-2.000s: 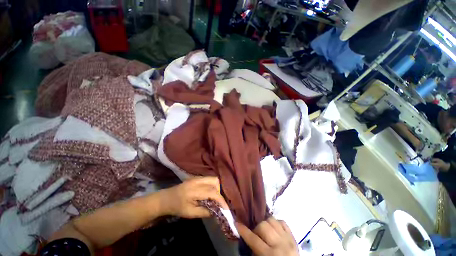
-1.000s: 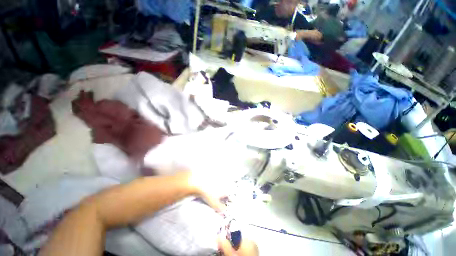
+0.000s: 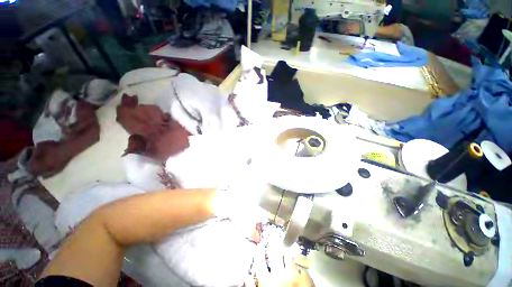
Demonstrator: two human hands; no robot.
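A garment piece with whitish backing (image 3: 193, 255) and narrow speckled edges lies under my left forearm and runs to the needle area. Rust-brown fabric (image 3: 160, 134) lies folded beyond it. My left hand (image 3: 233, 204) is at the left of the machine's needle end, washed out by glare, so its fingers and grip are unclear. My right hand (image 3: 292, 276) is cut off by the bottom edge, at the fabric below the needle end, also partly washed out. The cream sewing machine head (image 3: 387, 238) stands at right. The needle and presser foot cannot be made out.
A large white tape roll (image 3: 337, 168) lies on the machine head. Thread cones (image 3: 457, 162) stand behind it at right. Speckled pieces (image 3: 19, 207) are heaped at left. Blue fabric (image 3: 466, 117) lies at right. A person's arm (image 3: 396, 33) shows at the neighbouring machine.
The view has swung from the garment heap to the machine, then closer to it. Both hands have come with the fabric to the needle end. The rust-brown fabric now lies farther off.
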